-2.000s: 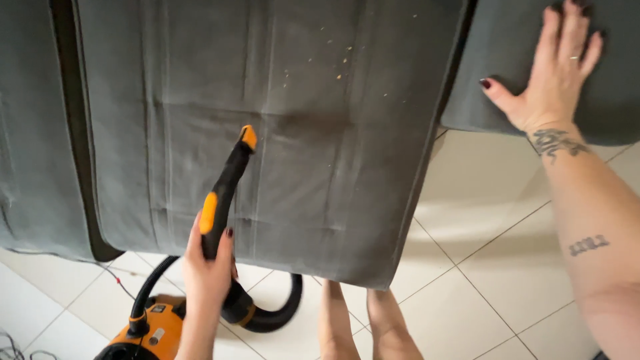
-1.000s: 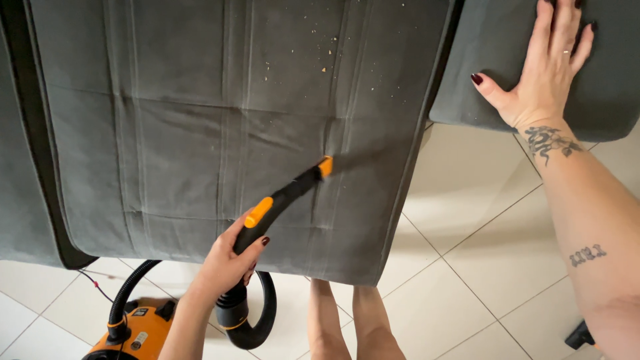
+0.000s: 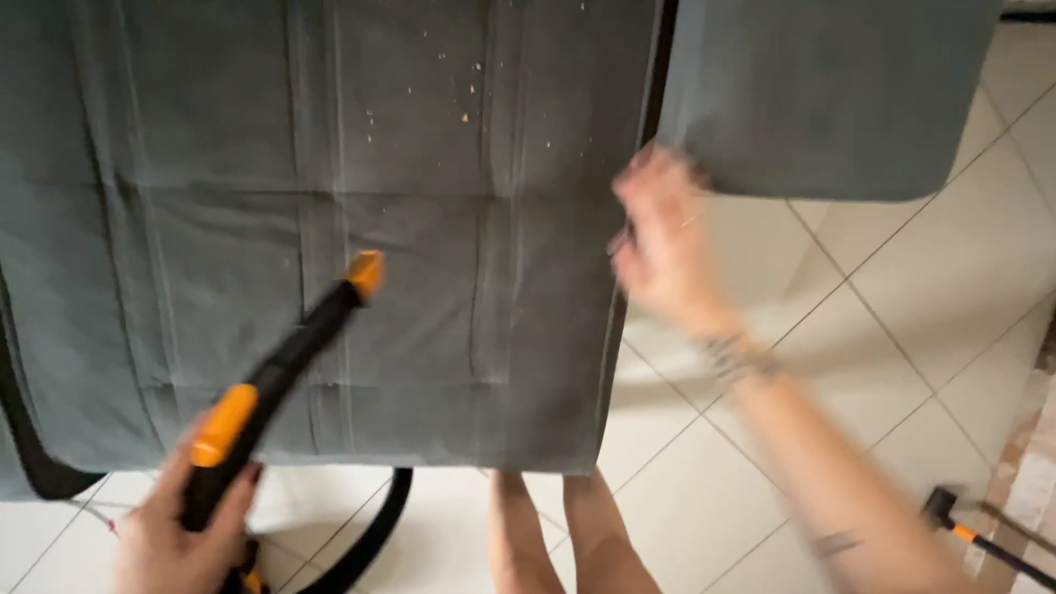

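My left hand grips the black handle of a vacuum cleaner wand with orange parts. Its orange nozzle tip is over the grey upholstered seat cushion; whether it touches the fabric cannot be told. Light crumbs lie scattered on the cushion's upper part. Blurred by motion, my right hand is at the cushion's right edge, fingers bent, just below the gap beside the grey armrest. No object shows in it. The black hose curves below the cushion's front edge.
Light floor tiles lie below and to the right. My legs are under the cushion's front edge. A black and orange tool is at the lower right. Another grey cushion part borders the left side.
My right hand has left the armrest, where it lay flat, and moved left to the seat cushion's edge. The nozzle went right along the seat, then back left. The view has shifted right.
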